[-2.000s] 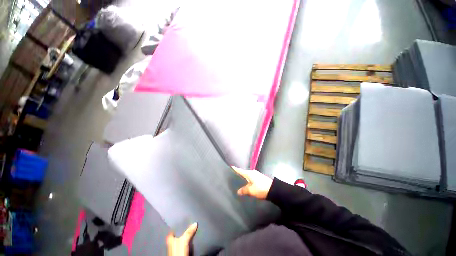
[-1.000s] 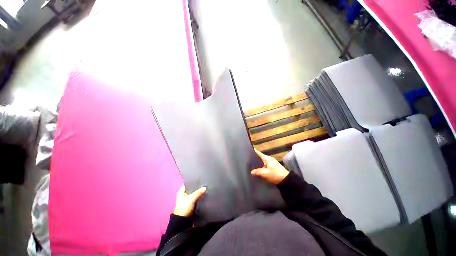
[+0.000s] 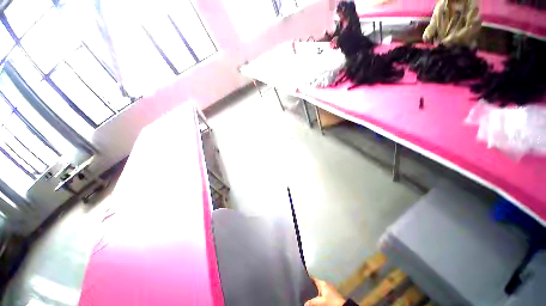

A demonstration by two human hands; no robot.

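A batch of grey cut panels stands at the lower middle, beside the edge of the pink-covered table. Its right edge shows dark. My right hand grips that right edge near the bottom of the picture, with only the fingers and a bit of dark cuff in view. My left hand is out of the picture. The panels' lower part is cut off by the frame.
At lower right, a wooden pallet and grey panel stacks. Beyond the aisle, another pink table holds black strips and white pieces. Two people are at its far side. Windows at left.
The view has turned up and towards the aisle and far tables. The panels moved from over the first table to beside its edge. My left hand has left the picture.
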